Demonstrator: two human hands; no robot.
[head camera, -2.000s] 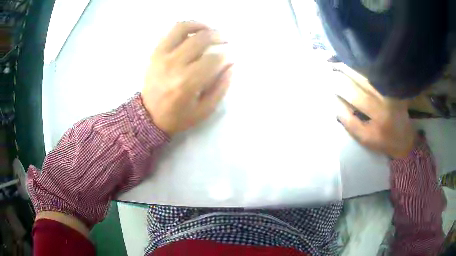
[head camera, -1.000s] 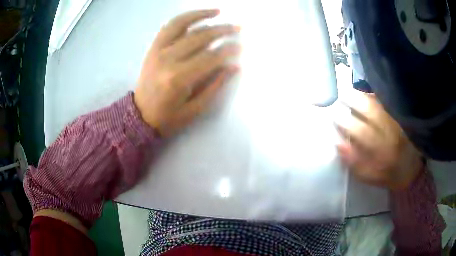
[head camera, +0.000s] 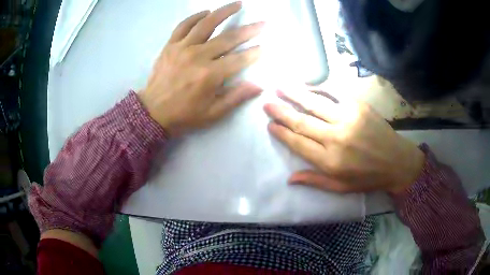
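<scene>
A white fabric piece lies flat on the white table, its upper part lost in glare. My left hand lies on the white surface at upper left centre, palm down, fingers spread towards the right. My right hand lies palm down on the fabric at right centre, its fingers pointing left, close to my left fingertips. Neither hand is seen gripping anything. The dark sewing machine head is at the upper right. The needle area is blurred and washed out.
A pale rounded bar is left of the machine head. The tan-brown machine bed shows right of it. A checked apron is below the table's front edge. Crumpled white cloth is at the lower right.
My right hand has moved left, away from beside the machine head, onto the fabric. My left hand's fingers are spread wider. The view has shifted slightly.
</scene>
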